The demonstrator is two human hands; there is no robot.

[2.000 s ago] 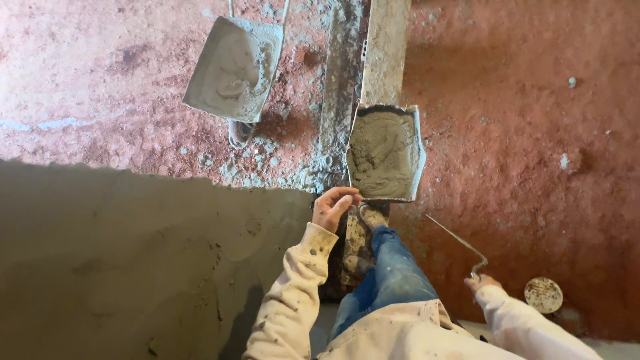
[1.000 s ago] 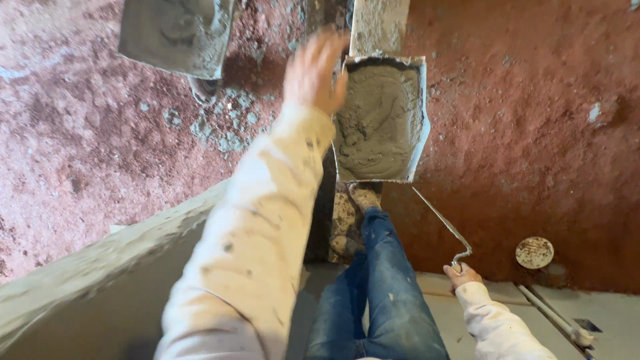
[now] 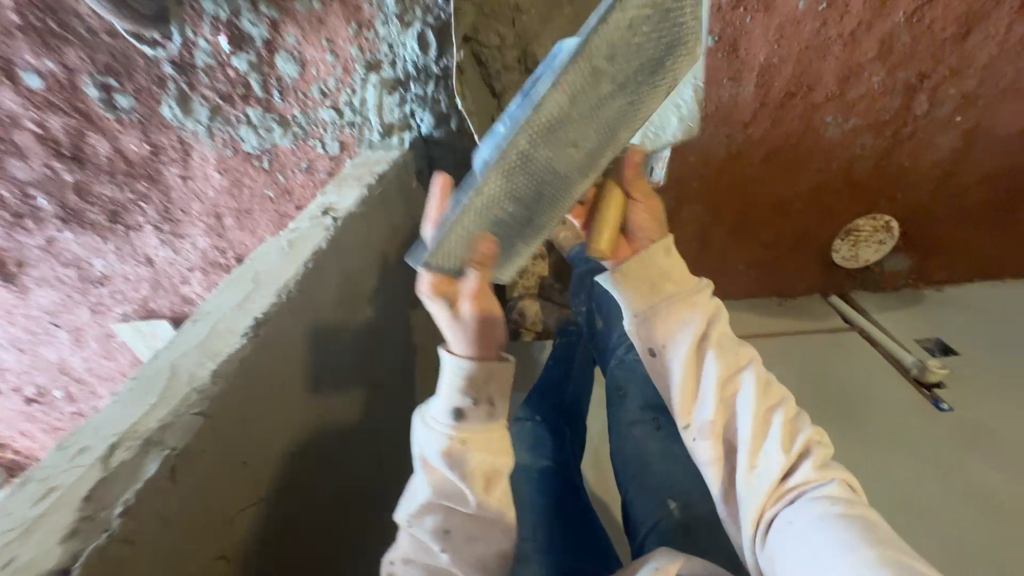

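Note:
A long plastering float [image 3: 560,136] with a blue edge and a dimpled face is tilted in front of me. My left hand [image 3: 464,296] grips its lower left end between thumb and fingers. My right hand [image 3: 640,212] is closed around the wooden handle of a tool [image 3: 608,220], close to the float's right side; the float hides where the handle leads. Behind the float is the mortar tray [image 3: 492,48], mostly covered.
A plastered ledge [image 3: 264,280] runs diagonally at the left, beside the reddish rough ground. At the right are a round mortar-stained lid or disc [image 3: 866,240] and a pale pipe [image 3: 884,336]. Mortar splashes [image 3: 264,104] lie at the upper left.
My left hand, bare beside the tray before, now grips the float. My right hand has come in from the lower right to the float. The long thin-shanked tool it held is no longer plainly visible. The view has shifted.

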